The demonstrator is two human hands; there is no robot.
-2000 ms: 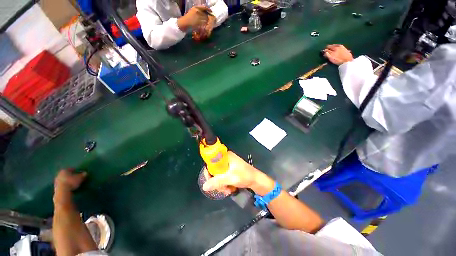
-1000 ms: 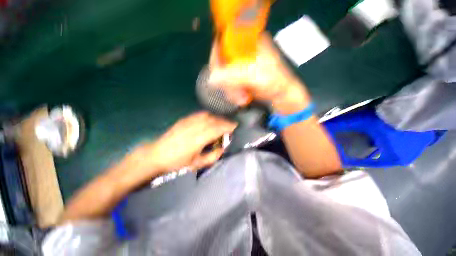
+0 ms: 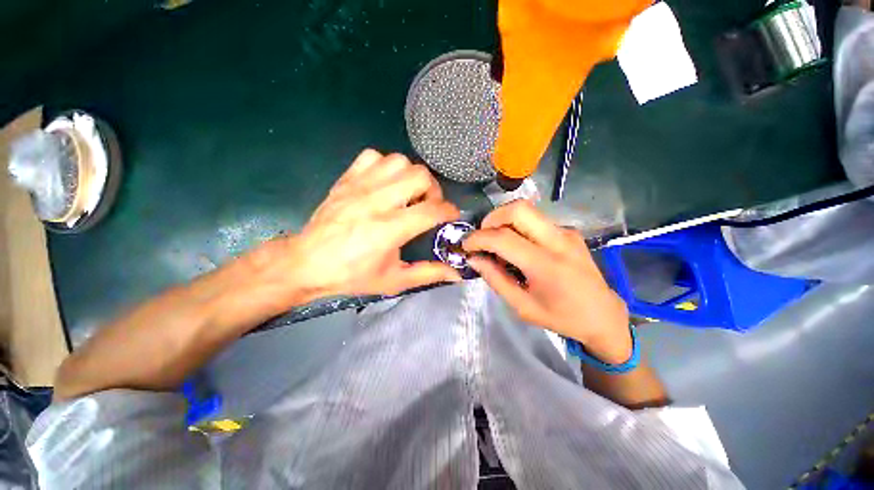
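A small round unit [image 3: 451, 244], dark with shiny inner parts, sits at the bench edge in front of me. My left hand [image 3: 369, 230] holds its rim between thumb and fingers from the left. My right hand [image 3: 546, 273], with a blue wrist strap, has its fingertips on the unit's right side; whether a screw is pinched there is hidden. The orange electric screwdriver [image 3: 546, 86] hangs nose down just beyond my right hand, untouched. The grey dotted screw tray [image 3: 454, 117] lies left of the driver. A small clear plastic piece [image 3: 511, 192] lies under the driver tip.
Thin dark tweezers [image 3: 569, 145] lie right of the driver. A white paper sheet [image 3: 657, 54] and a solder wire spool [image 3: 790, 40] lie further right. A round tub or tape roll [image 3: 75, 172] is at far left. A blue stool [image 3: 704, 278] stands beyond the bench edge; a person's sleeve [image 3: 856, 96] is at far right.
My right hand has let go of the screwdriver and moved down to the unit. My left hand, earlier far left, now holds the unit at the bench edge. The view has tilted down.
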